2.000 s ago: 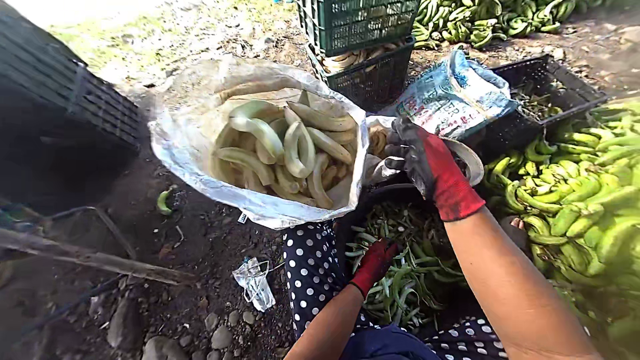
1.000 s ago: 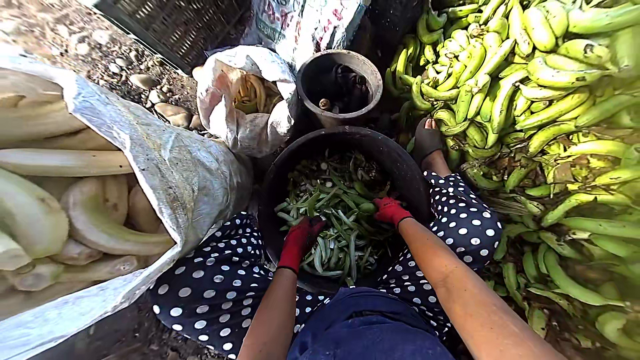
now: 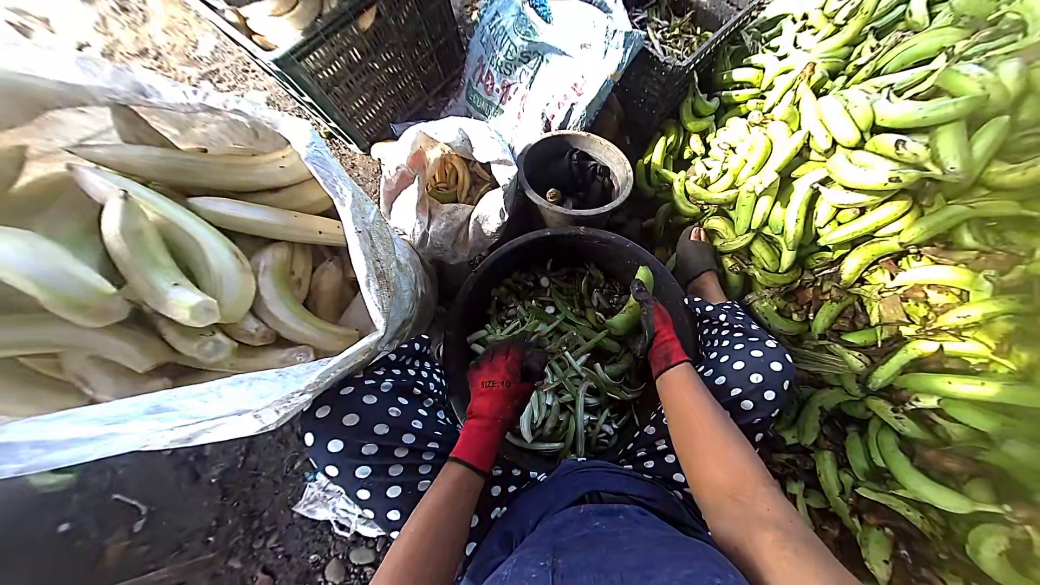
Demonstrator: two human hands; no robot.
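My right hand (image 3: 662, 329), in a red glove with dark fingers, grips a green banana (image 3: 627, 313) over the right side of a black tub (image 3: 469, 301). Green peels (image 3: 581, 382) fill much of the tub. My left hand (image 3: 500, 382), gloved the same way, is at the tub's left side over the peels, its fingers curled; whether it holds anything cannot be made out. Left of the tub, a large white sack (image 3: 357, 219) stands open with peeled bananas (image 3: 203, 260) inside.
A small white sack (image 3: 406, 171) and a grey bucket (image 3: 561, 213) stand beyond the tub. Farther back are a dark plastic crate (image 3: 374, 73), a printed sack (image 3: 528, 73) and a black crate (image 3: 662, 77). Unpeeled green bananas (image 3: 877, 211) are heaped at right.
My right hand, at the large sack two seconds ago, was in the tub one second ago and now holds a green banana at its right side. The view has turned markedly.
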